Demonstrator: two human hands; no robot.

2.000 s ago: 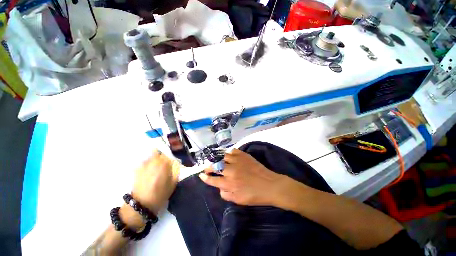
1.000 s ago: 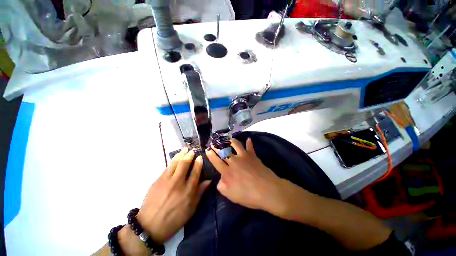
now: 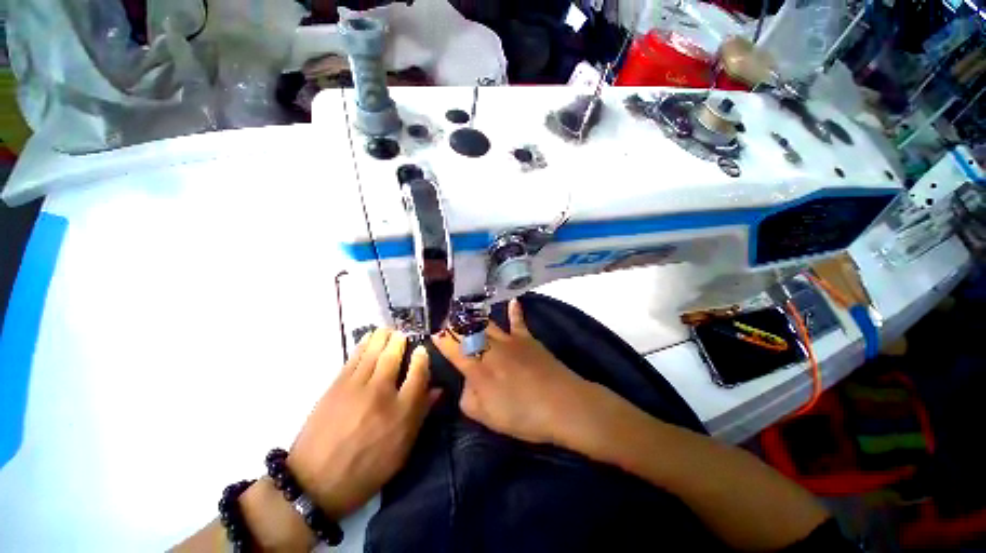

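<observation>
A dark denim garment (image 3: 487, 475) lies under the arm of the white sewing machine (image 3: 638, 162) and hangs toward me. My left hand (image 3: 362, 421), with black bead bracelets at the wrist, lies palm down on the garment's left edge, fingertips at the presser foot area. My right hand (image 3: 514, 378) presses on the cloth just right of the needle area, fingers spread. The fingertips partly hide the foot, the needle and the cloth edge there. Both hands hold the cloth down against the table.
A black phone (image 3: 746, 346) with yellow thread snips (image 3: 760, 336) on it lies at the right, beside an orange cord (image 3: 809, 356). White plastic sheeting (image 3: 97, 76) is at the back left. A red container (image 3: 665, 63) stands behind the machine. A red-orange crate (image 3: 854, 432) is below right.
My left hand has moved from left of the foot onto the cloth, and its fingers have opened out flat. My right hand stays near the needle. The camera view has shifted.
</observation>
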